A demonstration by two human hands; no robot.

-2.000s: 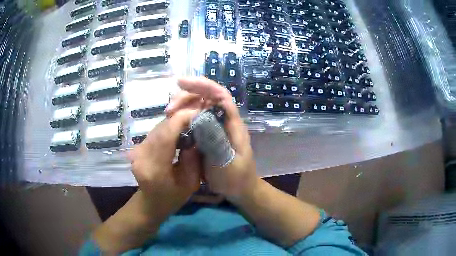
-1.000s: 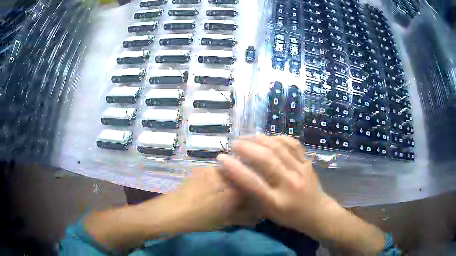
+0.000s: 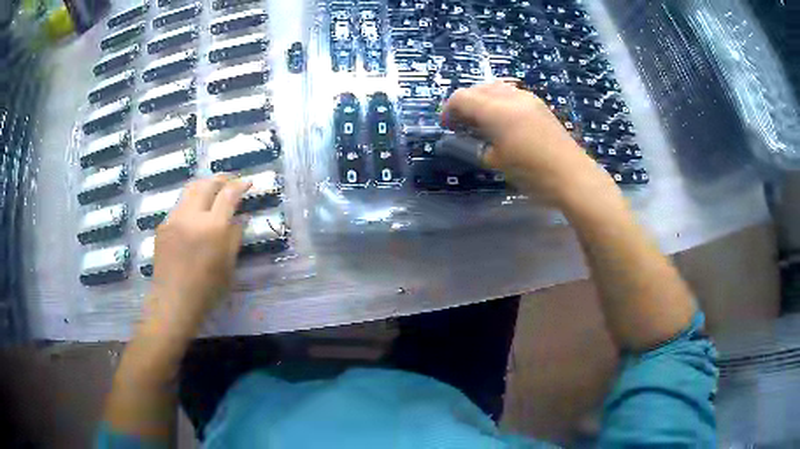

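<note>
Black housings with white faces point(image 3: 239, 151) lie in three columns in a clear tray at the left. My left hand point(image 3: 195, 250) is over the near end of that tray, its fingertips at a housing in the right column point(image 3: 261, 189); whether it grips it cannot be told. Small black parts point(image 3: 383, 140) fill a shiny clear tray point(image 3: 368, 210) at the right. My right hand point(image 3: 509, 131) is over this tray, fingers bent down, with a grey finger sleeve point(image 3: 462, 151) on one digit. Its fingertips are blurred and partly hidden, so any held part cannot be made out.
A loose small black part point(image 3: 296, 58) lies between the two trays. Clear ridged trays point(image 3: 741, 83) stand at the far right, and dark layered material point(image 3: 19, 175) is at the far left. A bright yellow item point(image 3: 54, 24) is at the back left. The pale table edge point(image 3: 395, 314) curves in front.
My hands were together at the table's front edge and are now apart. The left has moved over the housings, the right over the small-part tray. The view has also shifted.
</note>
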